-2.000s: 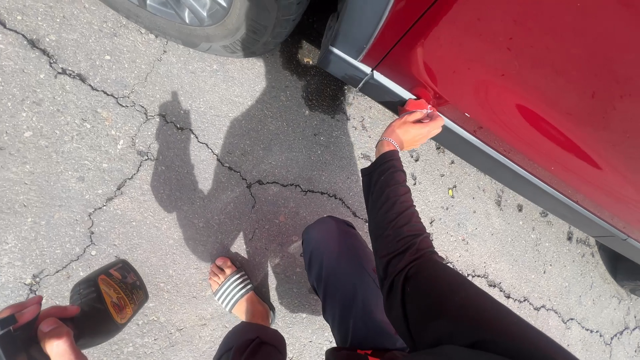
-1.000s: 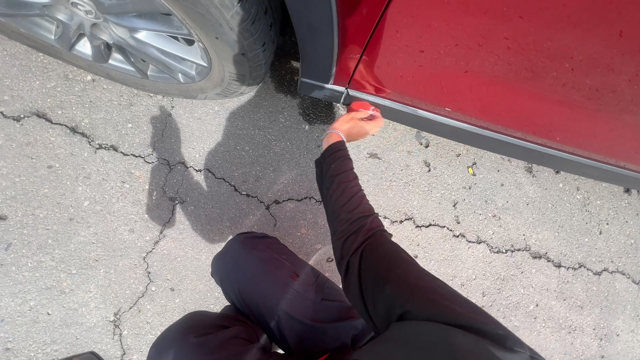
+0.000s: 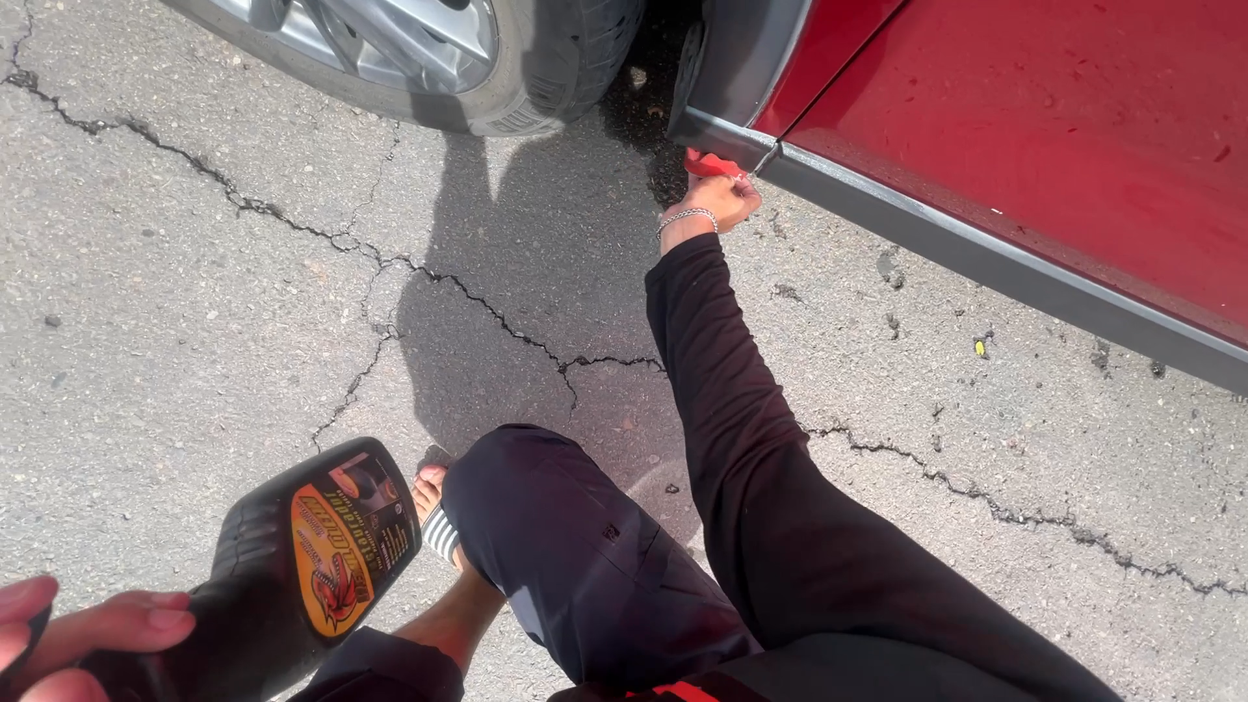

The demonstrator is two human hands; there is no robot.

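My right hand (image 3: 720, 200), with a chain bracelet at the wrist, holds a red applicator pad or cloth (image 3: 712, 164) against the dark plastic sill trim (image 3: 975, 258) of a red car, close to the seam behind the front wheel arch. At the lower left my left hand (image 3: 97, 634) is shut on a black plastic bottle (image 3: 312, 546) with an orange and black label that bears writing. The bottle's neck end is partly hidden by the fingers and the frame's edge.
A tyre with a silver alloy wheel (image 3: 419, 49) stands at the top. The red car door (image 3: 1092, 146) fills the upper right. Cracked asphalt (image 3: 195, 322) lies below, with a wet dark patch behind the tyre. My knee and a foot in a striped slide sandal (image 3: 442, 534) are near the bottle.
My right hand has moved along the trim from beneath the door to the wheel-arch side of the seam. The left hand and bottle, out of clear view one second ago, show again.
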